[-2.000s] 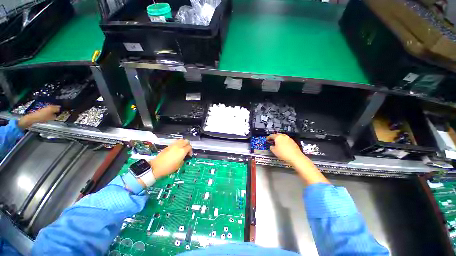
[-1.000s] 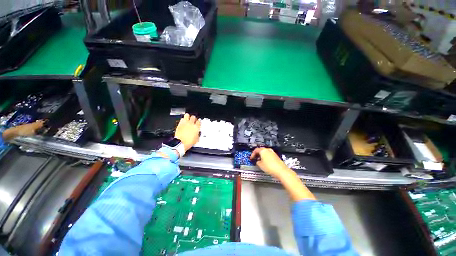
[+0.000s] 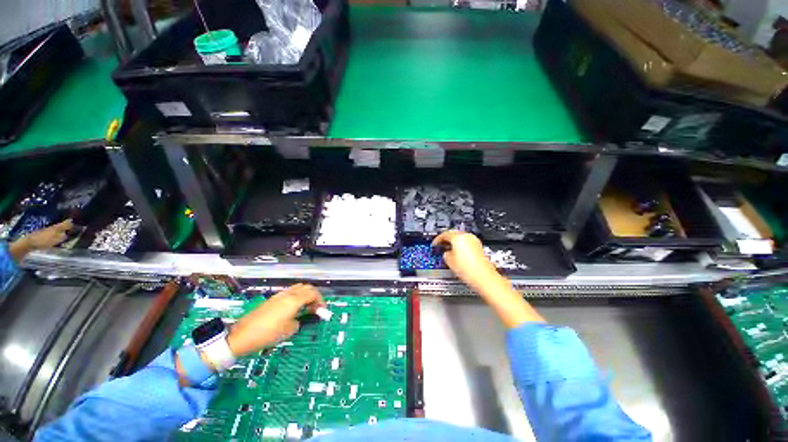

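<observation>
My left hand (image 3: 275, 319), with a watch on the wrist, is over the upper part of the green printed circuit board (image 3: 363, 354). Its fingertips hold a small white connector (image 3: 323, 312) at or just above the board. My right hand (image 3: 462, 255) has its fingertips in the small front bin of blue components (image 3: 418, 256); whether it grips one cannot be told. White connectors (image 3: 357, 220) and grey components (image 3: 438, 210) lie in bins behind. Small white parts (image 3: 503, 258) lie right of my right hand.
Reddish-brown carrier rail (image 3: 416, 354) borders the board, with steel plate (image 3: 484, 363) to its right. The green-topped shelf (image 3: 458, 78) holds a black tote (image 3: 233, 95) and a brown cardboard tray (image 3: 683, 52). Another person's hand (image 3: 47, 236) is at the left bins.
My left hand has moved from the white connector bin down over the board, now with a white connector. My right hand has stayed at the blue bin. The view has shifted slightly.
</observation>
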